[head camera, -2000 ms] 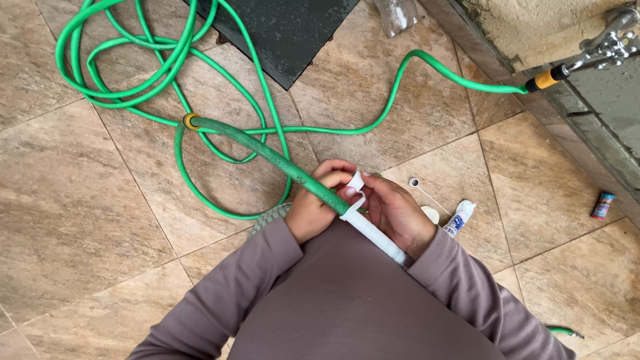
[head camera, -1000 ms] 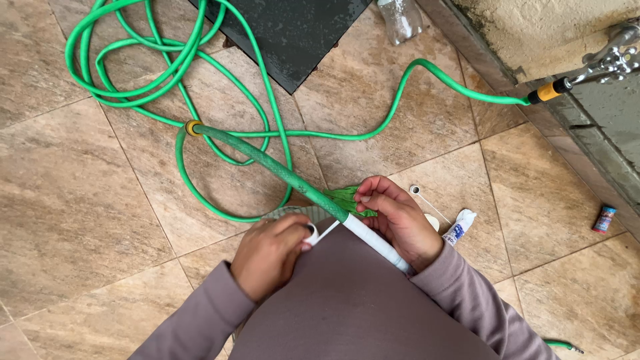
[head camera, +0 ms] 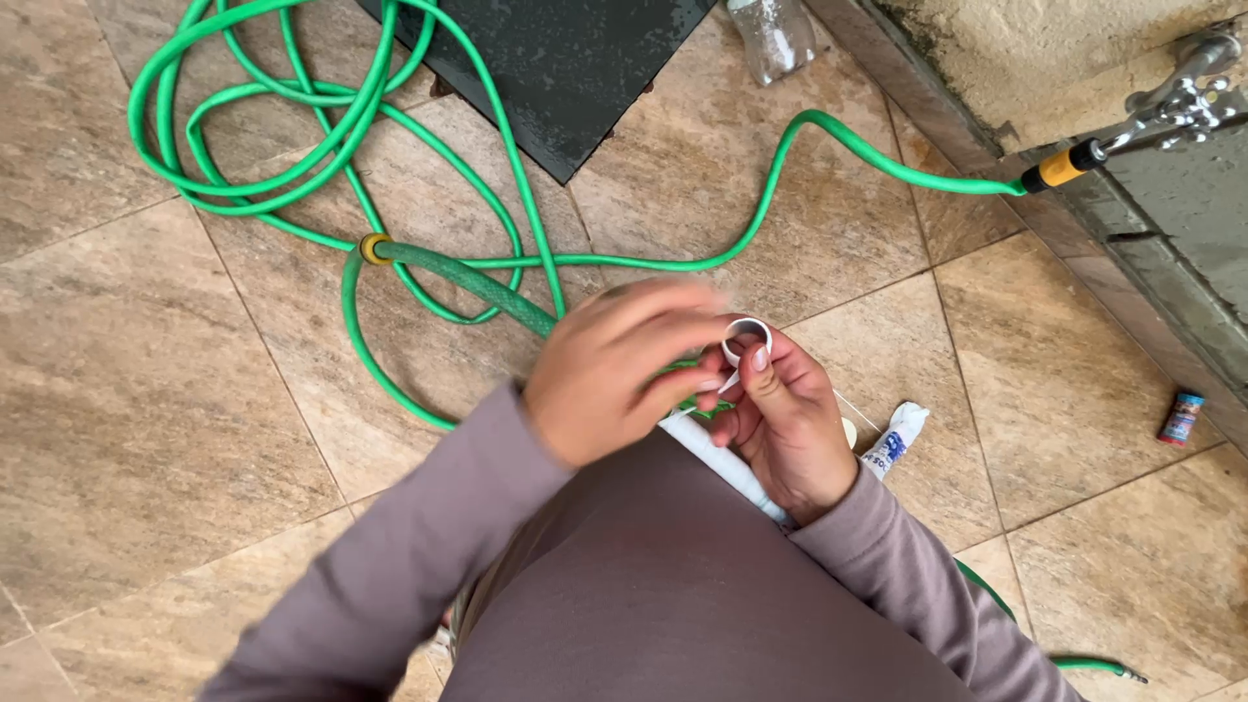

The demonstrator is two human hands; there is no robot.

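Observation:
My right hand (head camera: 795, 419) holds a small roll of white tape (head camera: 747, 341) between thumb and fingers. Partly blurred, my left hand (head camera: 624, 370) is beside it, its fingertips at the loose end of the tape; whether they pinch it cannot be told. Below both hands a thick green hose (head camera: 478, 283) meets a stretch wrapped in white (head camera: 726, 463), which lies slanting against my lap. My left hand covers part of the hose. Some green material shows between the hands.
Coiled thin green hose (head camera: 268, 200) lies on the tiles, joined by a yellow and black connector (head camera: 1063, 168) to a metal tap (head camera: 1185, 88). Around are a dark mat (head camera: 565, 88), a clear plastic bottle (head camera: 775, 44), a crumpled white tube (head camera: 892, 439) and a small blue-and-red cylinder (head camera: 1181, 419).
My left hand has moved from the left of the wrapped hose, where it was with the white roll a second ago, up and right to my right hand. The roll is now in my right hand.

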